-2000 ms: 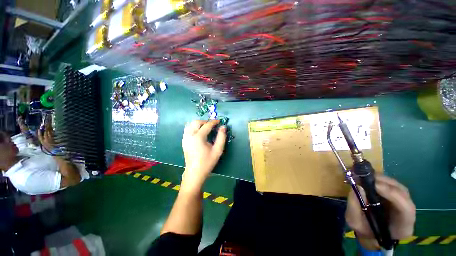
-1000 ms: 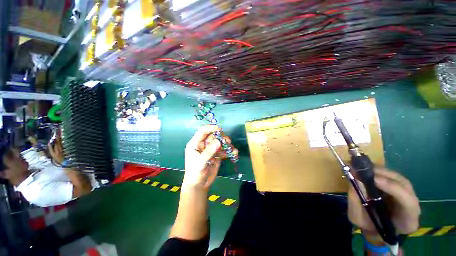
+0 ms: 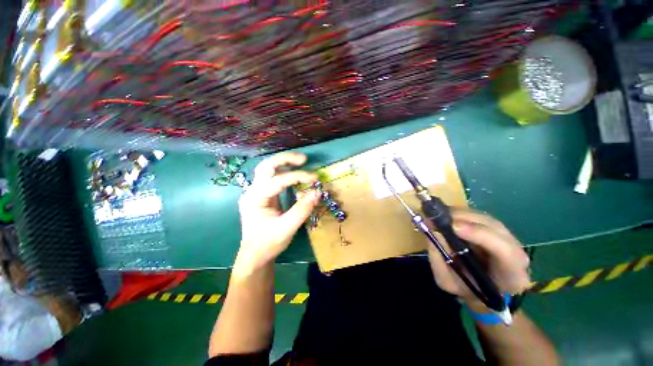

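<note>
My left hand [image 3: 276,207] pinches one end of a circuit board strip [image 3: 331,203] with dark thin leads, over the left part of the tan work board [image 3: 379,229]. My right hand [image 3: 483,254] holds the black soldering iron [image 3: 447,232], its tip pointing up-left over the white paper label [image 3: 422,175]. The curved feed tube [image 3: 402,201] runs beside the iron. A yellow-green strip [image 3: 340,171] lies along the board's far edge, partly behind my left fingers. The strip is blurred; whether it touches the board cannot be told.
Stacked battery trays [image 3: 286,71] with red and black wires fill the far side. Loose green boards [image 3: 230,170] lie left of my left hand. A clear tray [image 3: 132,232] and finished assemblies [image 3: 122,175] are farther left. A solder waste tin [image 3: 523,93] and black box [image 3: 623,107] stand right.
The view has shifted right. My left hand has carried the circuit board strip from the green bench to over the tan board. My right hand still holds the iron over the label.
</note>
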